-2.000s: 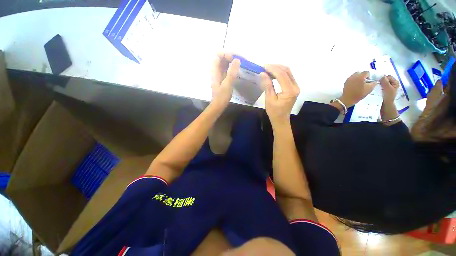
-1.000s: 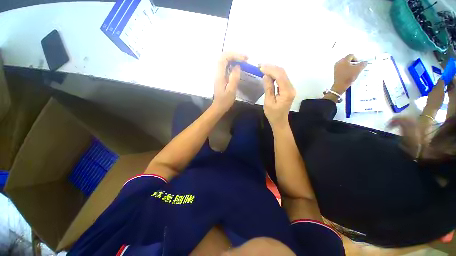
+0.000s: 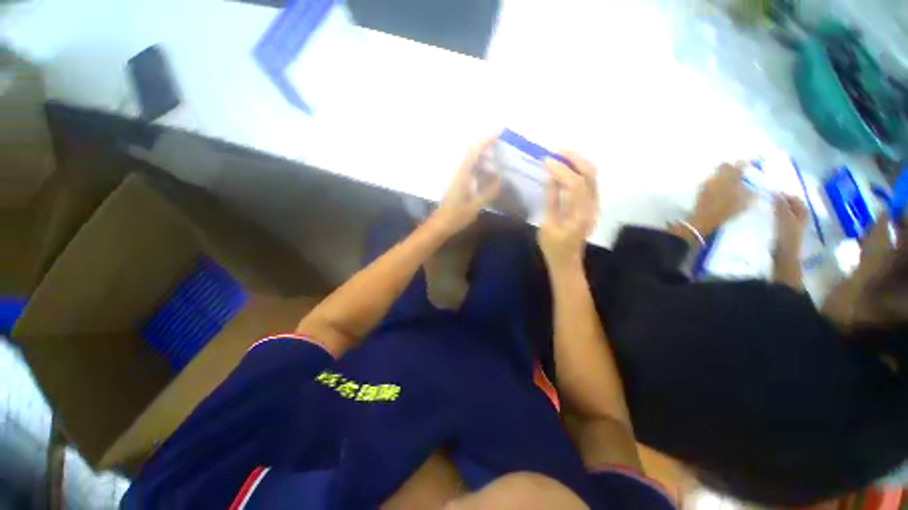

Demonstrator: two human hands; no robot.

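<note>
A white retail box (image 3: 522, 177) with a blue edge is held between my two hands over the table's front edge. My left hand (image 3: 472, 187) grips its left side. My right hand (image 3: 570, 204) grips its right side, fingers on the upper right corner. The box's blue edge faces away from me and its white face shows, partly in shadow. The picture is blurred, so whether the end flap is closed cannot be told.
Stacked retail boxes (image 3: 289, 45) stand on the white table (image 3: 398, 110), with a smartphone (image 3: 153, 82) to their left. An open shipping carton (image 3: 95, 309) holds blue boxes (image 3: 194, 313). At right are co-workers' hands (image 3: 724, 197), a blue tray (image 3: 847, 202) and a teal basin (image 3: 828, 92).
The view has shifted, so the table items sit differently in the picture. The box now shows more of its white face. The neighbour's two hands are together again over their work.
</note>
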